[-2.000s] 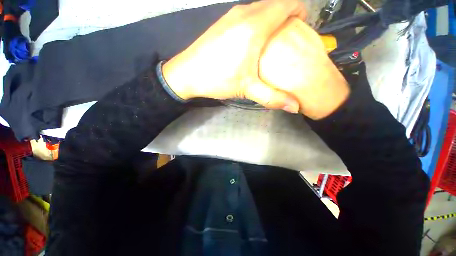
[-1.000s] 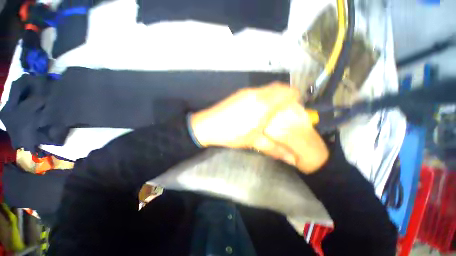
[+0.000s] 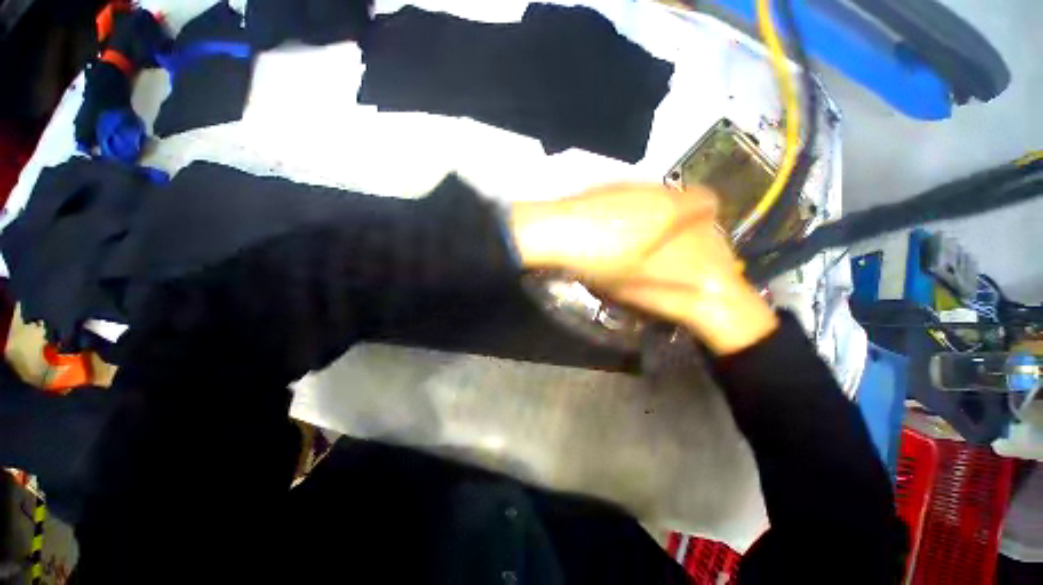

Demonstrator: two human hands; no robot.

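A silver steam iron (image 3: 578,303) shows partly under my hands, on a long dark cloth strip (image 3: 217,217). My left hand (image 3: 589,234) and my right hand (image 3: 715,291) overlap on top of the iron, closed around its handle area. They hide the handle, and the picture is blurred there. The strip runs across the table from the left and shows below my left sleeve, its right end near the iron. My left sleeve covers its middle.
Dark cut pieces (image 3: 515,74) lie at the table's far side. A metal iron rest (image 3: 726,171) is at the right, with a yellow hose (image 3: 789,103) above it. Bundles with blue and orange bands (image 3: 120,131) lie far left. Red crates (image 3: 955,503) stand at the lower right.
The view has shifted, showing more of the table's far side and the iron rest. My hands stay together on the iron. More of the iron's silver front and the cloth below it shows.
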